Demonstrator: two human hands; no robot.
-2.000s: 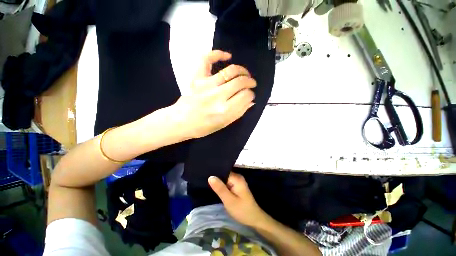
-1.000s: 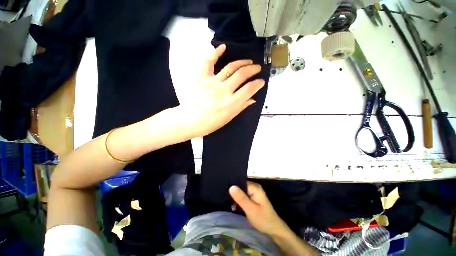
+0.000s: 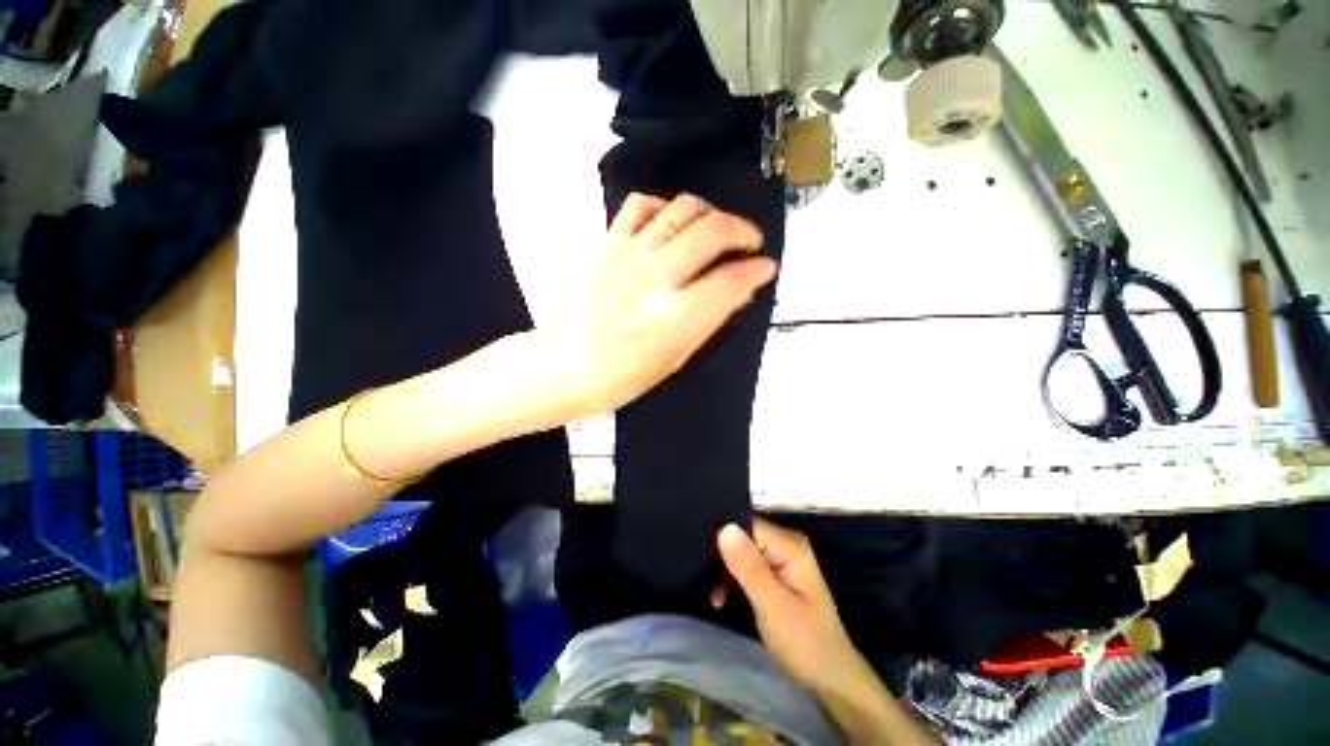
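A long black garment panel (image 3: 686, 437) runs from under the pale sewing machine head (image 3: 802, 41) down over the table's front edge. My left hand (image 3: 664, 292) lies on the panel below the needle area, fingers bent, fingertips near its right edge. My right hand (image 3: 780, 583) pinches the panel's right edge between thumb and fingers below the table edge. The needle area beside the brownish plate (image 3: 808, 150) is partly hidden by cloth. A wider black panel (image 3: 394, 248) lies to the left, partly under my left forearm.
Tailor's shears (image 3: 1116, 328) lie right of the machine, blades by a cream round part (image 3: 954, 102). Further right are an orange-brown handled tool (image 3: 1259, 332) and a dark screwdriver (image 3: 1305, 350). Heaped black cloth (image 3: 73, 292) is at left. Cream scraps (image 3: 379, 663) lie on black cloth below.
My left hand has drawn its fingers in and sits slightly lower. My right hand has moved right with the panel's lower end, which hangs straighter than two seconds ago. The view has shifted slightly.
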